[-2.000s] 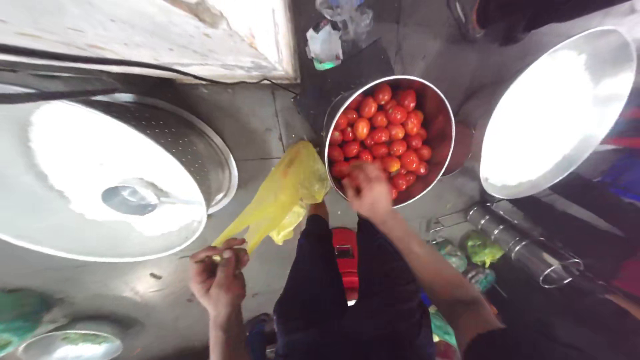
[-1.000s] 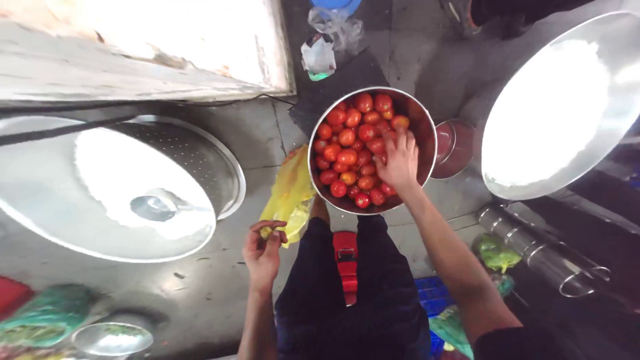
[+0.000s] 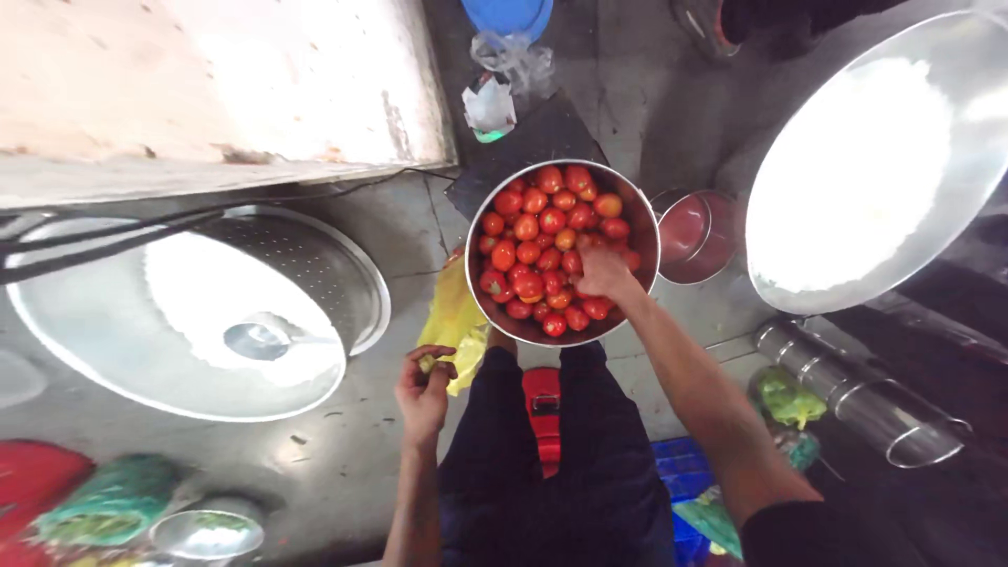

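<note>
A round metal pot (image 3: 647, 236) full of red tomatoes (image 3: 528, 252), a few of them orange, stands on the floor in front of me. My right hand (image 3: 602, 272) reaches into it from the right, its fingers down among the tomatoes; whether they grip one is hidden. My left hand (image 3: 425, 386) pinches the edge of a yellow plastic bag (image 3: 449, 315), which hangs and spreads against the left side of the pot. What the bag holds cannot be made out.
Large metal basins stand left (image 3: 71, 331) and right (image 3: 866, 197), the left one beside a perforated metal strainer (image 3: 315, 252). A smaller reddish pot (image 3: 693, 236) is right of the tomatoes. Nearby are a wire rack (image 3: 850, 394), a blue crate (image 3: 681, 465) and another person's foot (image 3: 705, 24).
My left hand has moved toward the pot, the yellow bag still in it. My right hand has stayed at the pot, going from its near left edge to the tomatoes on the right.
</note>
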